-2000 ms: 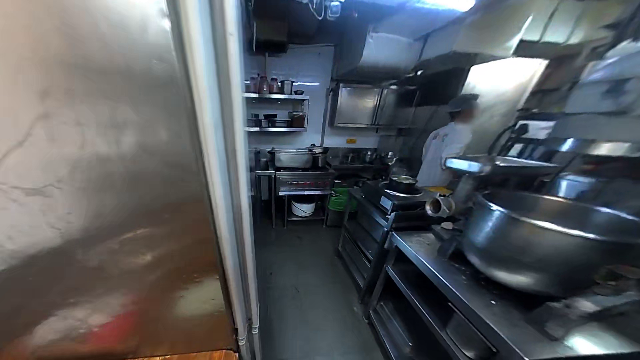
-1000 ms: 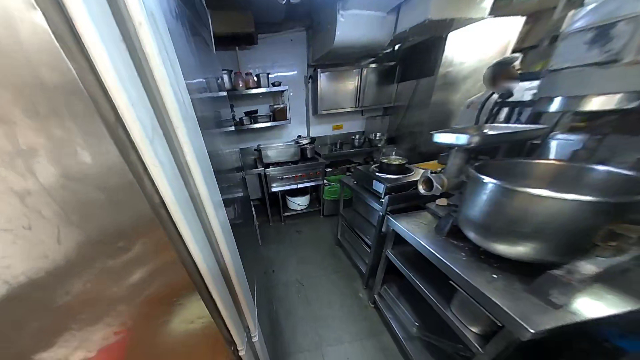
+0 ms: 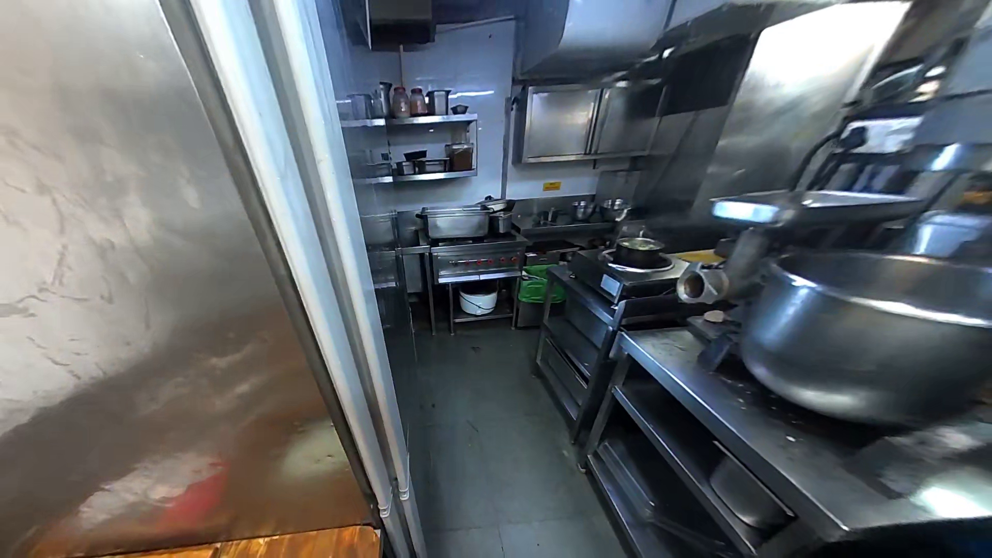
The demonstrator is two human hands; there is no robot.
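Observation:
Neither my left hand nor my right hand shows in the head view. At the right, a large stainless steel mixing bowl [image 3: 868,349] stands on a steel worktable [image 3: 744,434]. Just left of the bowl is a meat grinder [image 3: 701,284], its round outlet facing the aisle and a steel tray [image 3: 821,208] above it. Farther back, a pan [image 3: 638,252] rests on a countertop cooker [image 3: 604,280].
A brushed metal panel [image 3: 155,271] and white pipes [image 3: 341,271] border the aisle on the left. At the far end stand a stove [image 3: 477,260] with a large rectangular pot [image 3: 457,223], a white bucket [image 3: 478,301], a green bag [image 3: 539,285] and wall shelves [image 3: 434,118].
The person in white beyond the worktable, seen in both earlier frames, is out of sight now. The view has shifted slightly.

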